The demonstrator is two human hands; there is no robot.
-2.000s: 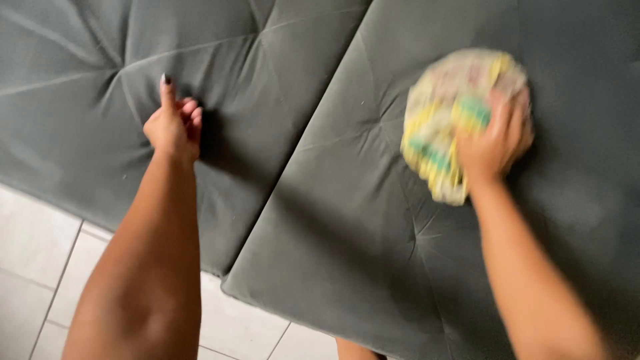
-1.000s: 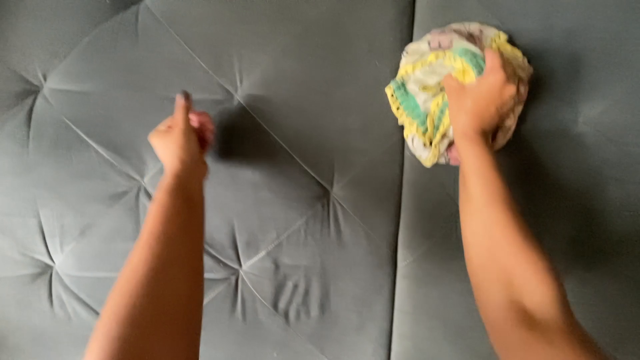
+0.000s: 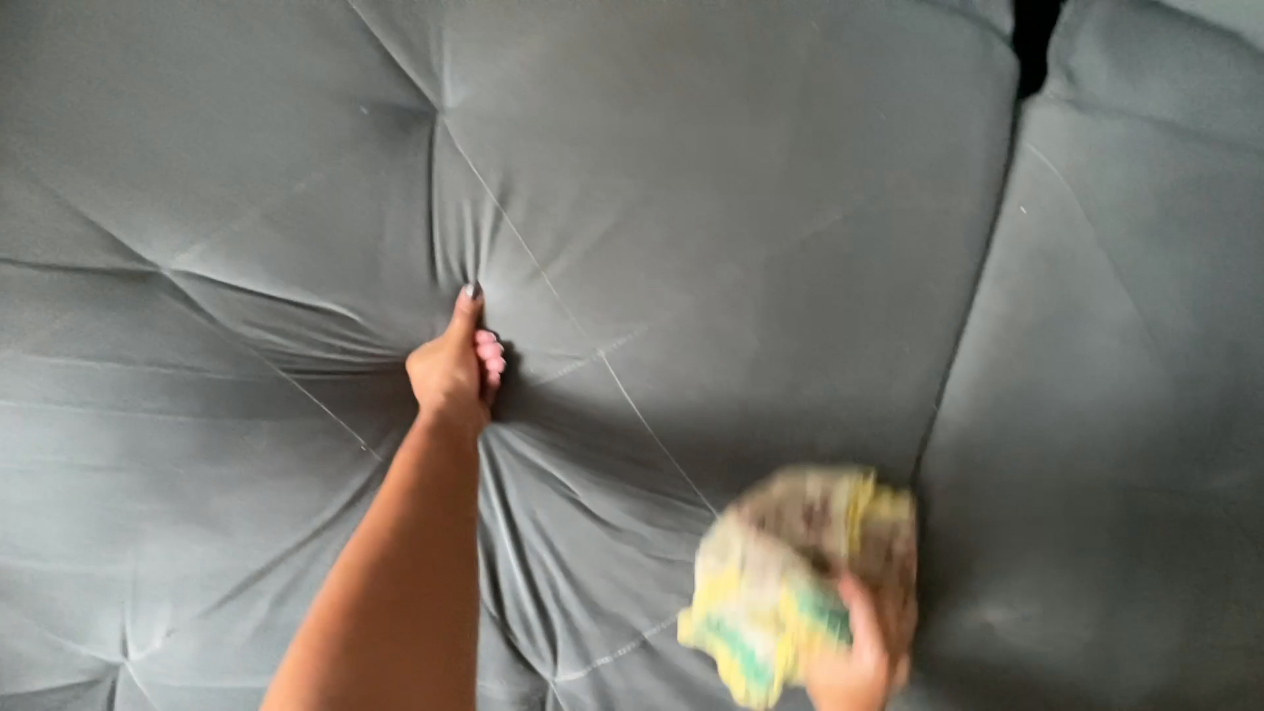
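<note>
Grey tufted upholstery [image 3: 750, 247] fills the head view. My left hand [image 3: 459, 360], left of centre, presses down into it with curled fingers and the thumb pointing up the view; deep creases run out from it. Whether fabric is pinched in the fingers cannot be told. At the lower right, my right hand [image 3: 859, 642] grips a bunched cloth [image 3: 790, 553], patterned in beige, yellow and green, which lies against the upholstery. Hand and cloth are blurred.
A long seam [image 3: 973, 296] between two cushion sections runs down the right side. A dark gap [image 3: 1035, 44] shows between cushion edges at the top right. Stitched lines and tufted dimples [image 3: 441, 111] cross the surface.
The right hand has moved with the cloth from the upper right to the lower right of the view. The left hand now presses into the fabric, creasing it. The view has shifted; floor tiles have left it.
</note>
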